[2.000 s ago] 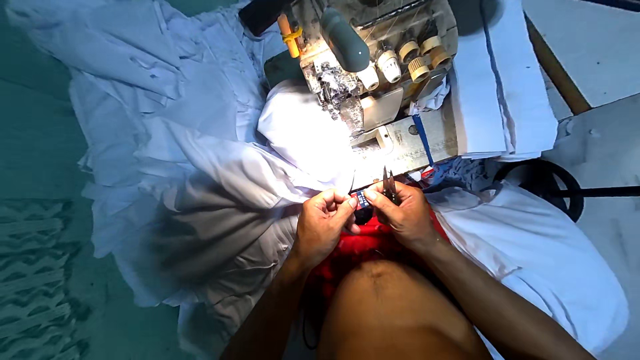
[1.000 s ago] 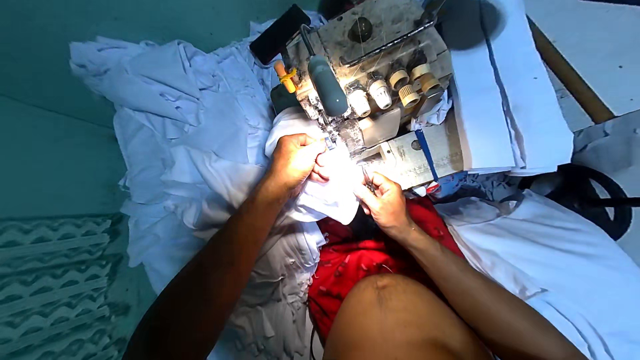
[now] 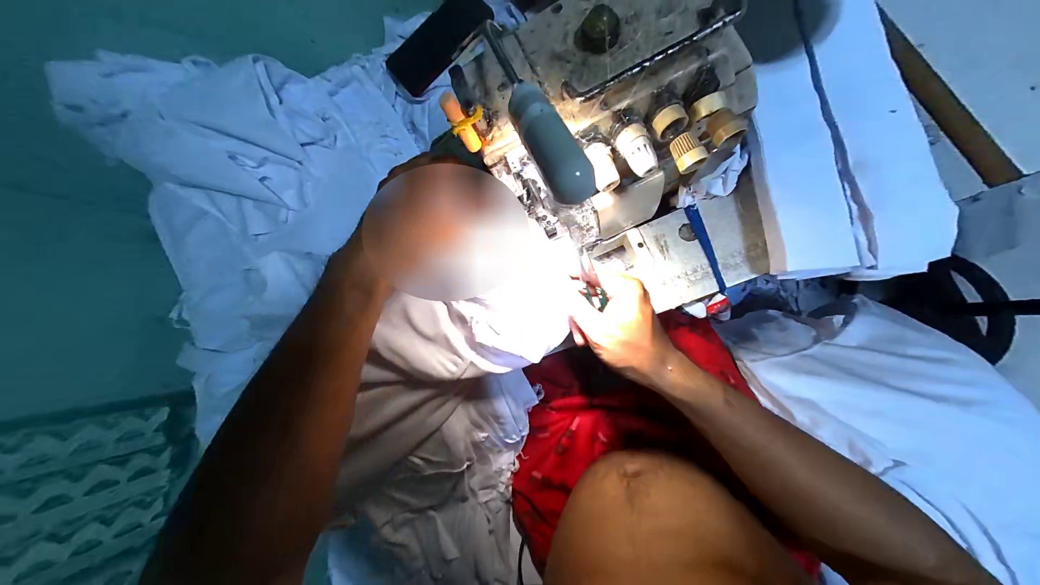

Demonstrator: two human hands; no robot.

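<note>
An industrial sewing machine (image 3: 642, 106) with several tension knobs (image 3: 688, 153) stands at the top centre, its needle area brightly lit. White fabric (image 3: 520, 317) lies at its front edge, overexposed near the needle. My left hand (image 3: 443, 219) is over the fabric left of the needle area; a blur hides its fingers, so its grip does not show. Just below the machine bed, my right hand (image 3: 621, 321) is closed around small dark-handled thread snips (image 3: 593, 294), whose tips point toward the needle area.
A heap of white fabric (image 3: 244, 154) lies at left, with a black phone-like object (image 3: 439, 45) above it. White cloth panels (image 3: 845, 162) are stacked right of the machine. More white fabric (image 3: 910, 422) lies at lower right, near a black wheel (image 3: 975, 309).
Two seconds ago both hands were together below the machine bed. My left hand has moved up and left over the fabric, which one second ago it held near the needle.
</note>
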